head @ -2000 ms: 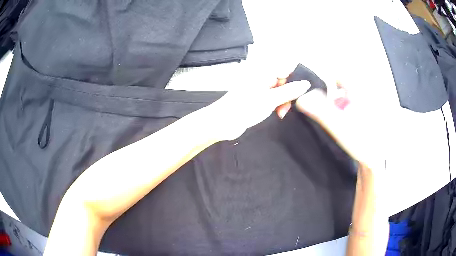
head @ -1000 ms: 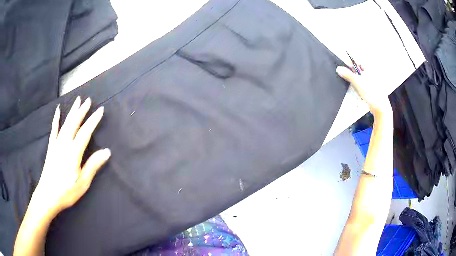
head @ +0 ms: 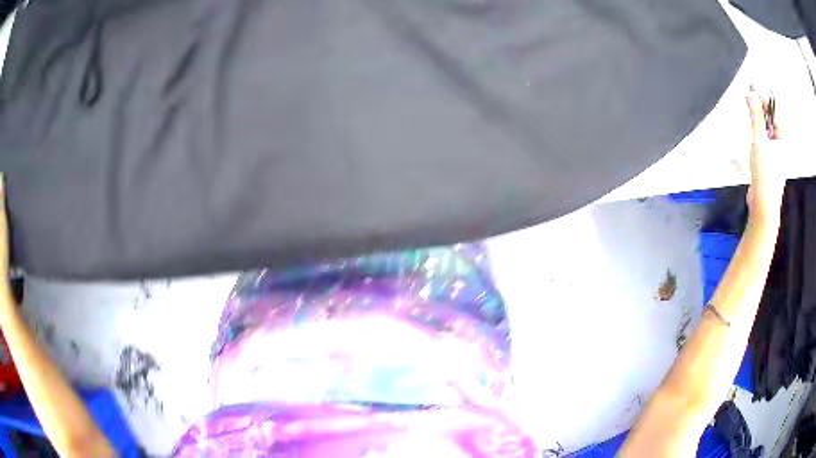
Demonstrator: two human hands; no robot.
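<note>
A large black garment (head: 385, 134) lies spread over the table, its curved lower edge running along the table's front. A thin black cord loop (head: 92, 72) lies on it at the upper left. My right hand (head: 761, 121) is at the far right, beside the garment's right edge and not touching it, with small thread snips (head: 771, 118) held in it. My left hand (head: 4, 210) is at the left picture edge, mostly cut off, beside the garment's left edge; its fingers do not show.
The white table (head: 689, 165) shows at the right. A small black piece (head: 774, 13) lies at the top right. Black garments (head: 792, 277) hang at the right. Blue crates (head: 720, 259) stand below, on a floor (head: 590, 313) with dark thread tufts. My patterned clothing is below the table edge.
The garment now lies wider across the table, its lower edge along the front. My left hand has moved to the left picture edge, my right hand further right, off the cloth.
</note>
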